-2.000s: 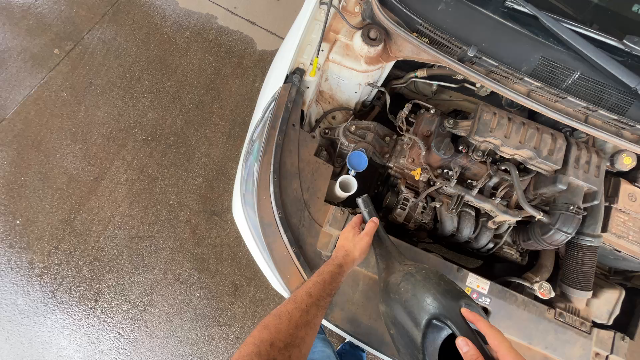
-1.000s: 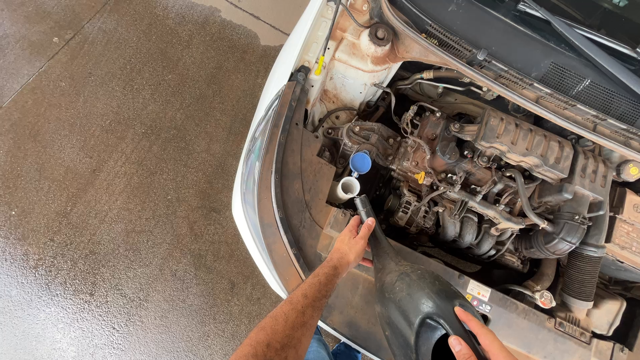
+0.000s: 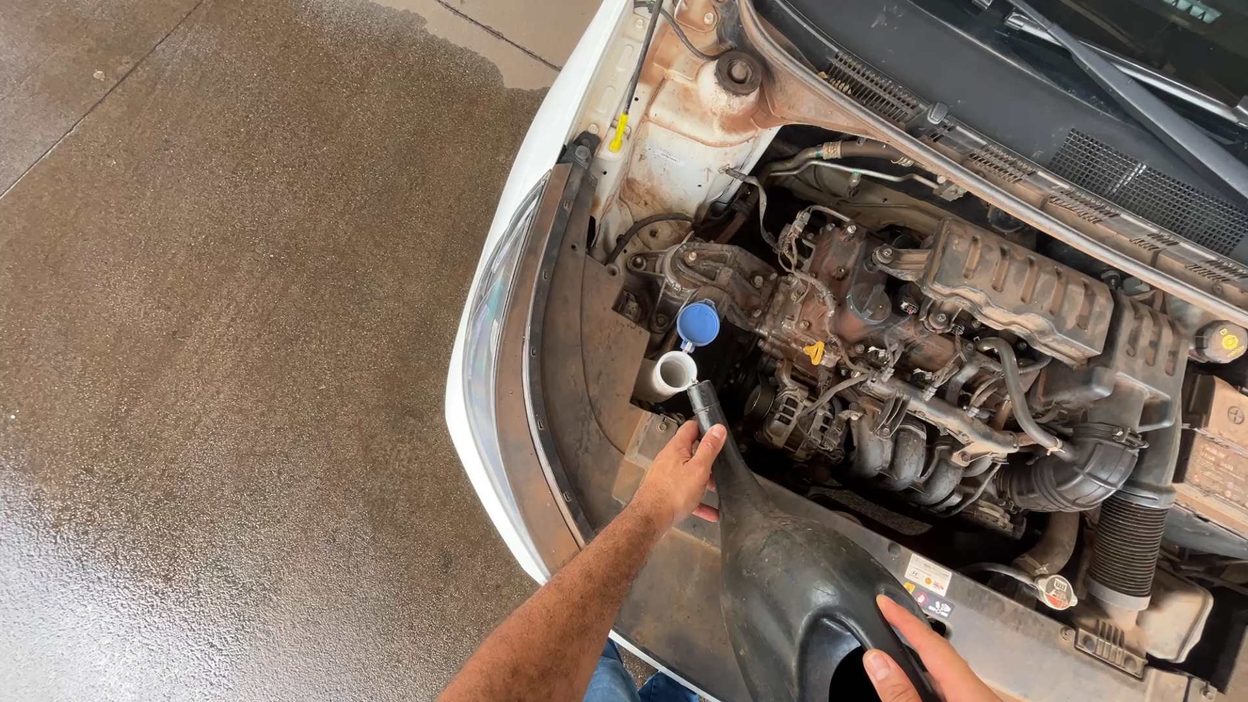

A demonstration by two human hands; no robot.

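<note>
A black plastic jug with a long spout (image 3: 790,556) lies tilted across the front of the engine bay. My left hand (image 3: 682,473) holds its neck, just below the spout tip. At the bottom edge, my right hand (image 3: 926,653) grips the jug's handle. The spout tip is at the lower right rim of the white filler neck (image 3: 673,373), where a little clear liquid seems to show. The neck's blue cap (image 3: 698,324) stands flipped up behind it. Whether liquid enters the neck is hard to tell.
The engine (image 3: 877,322) fills the bay, with a yellow dipstick handle (image 3: 815,352) and a radiator cap (image 3: 1057,591) in view. A headlight (image 3: 497,331) and white fender border the left side. Wet concrete floor (image 3: 244,341) lies beyond. A wiper arm (image 3: 1141,97) crosses the upper right.
The spout tip, earlier just below and to the right of the filler neck, has come up closer to its rim. Both hands keep their hold on the jug.
</note>
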